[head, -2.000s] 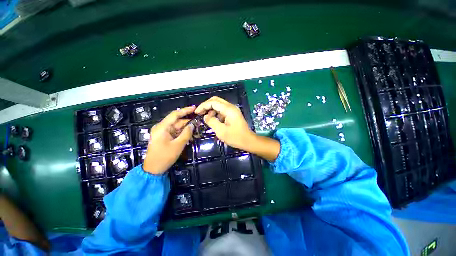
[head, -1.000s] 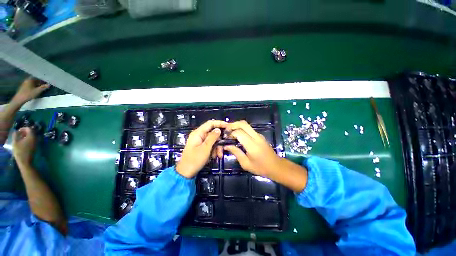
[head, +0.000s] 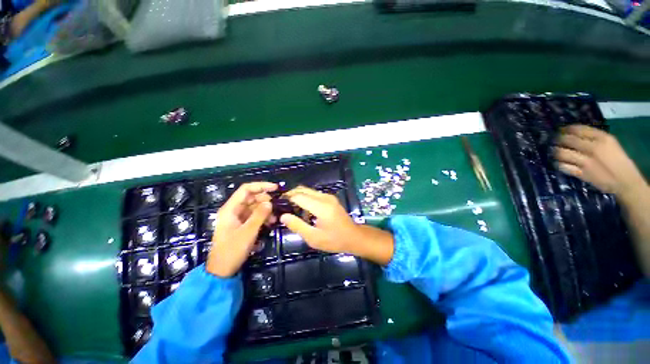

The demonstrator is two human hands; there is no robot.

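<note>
My left hand and my right hand meet above the middle of the black blister tray. Between their fingertips they hold a small dark module, partly hidden by the fingers. The tray's left columns hold several modules with silvery tops. Several right-hand pockets hold no module. A loose pile of tiny silvery-white pieces lies just right of the tray.
Brass-coloured tweezers lie right of the pile. Stacked black trays stand at right, with another person's hand over them. Beyond the white rail, modules lie on the green belt. Loose modules lie at left.
The view has shifted. Another person's hand has come in over the stacked trays at right. The neighbour's hands at left are mostly out of view. My hands still hold the module together.
</note>
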